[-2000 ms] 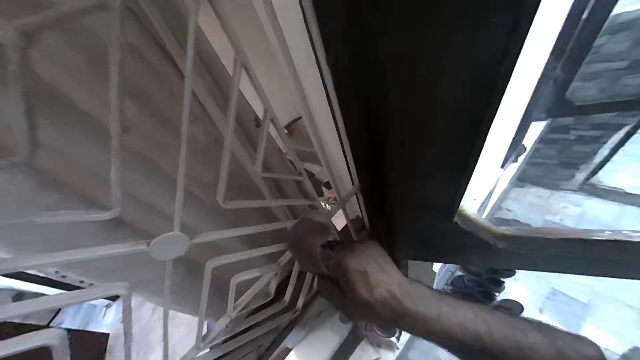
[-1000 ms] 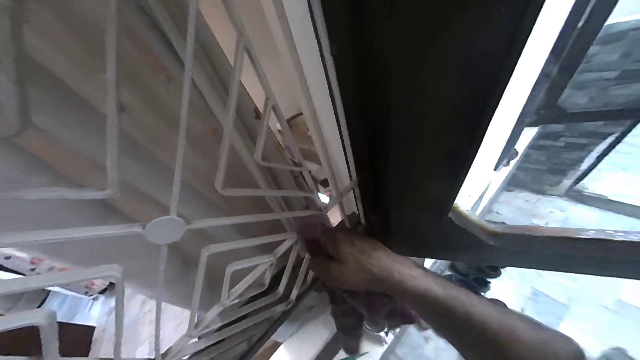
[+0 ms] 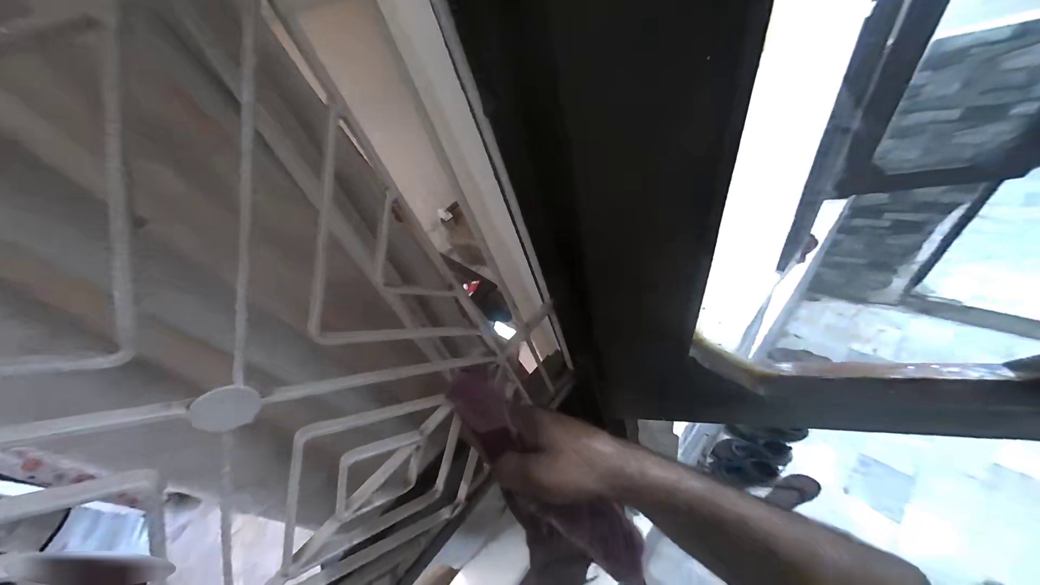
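Note:
My right hand (image 3: pixel 561 455) reaches in from the lower right and grips a dark maroon cloth (image 3: pixel 487 406). The cloth's upper part lies against the white metal grille (image 3: pixel 382 378) near its right edge; the rest hangs below my hand. A white round disc (image 3: pixel 225 408) joins the grille's bars to the left. A dark door or frame panel (image 3: pixel 617 203) stands just right of the grille. My left hand cannot be made out; a small blurred skin-toned patch shows at the bottom edge.
A dark-framed opening (image 3: pixel 812 390) with glass is at the right. Several pairs of dark footwear (image 3: pixel 747 459) lie on the pale floor (image 3: pixel 894 487) below it. A patterned cloth (image 3: pixel 61 471) shows behind the grille at lower left.
The cloth hangs further below my right hand than two seconds ago. My right hand stays near the grille's right edge.

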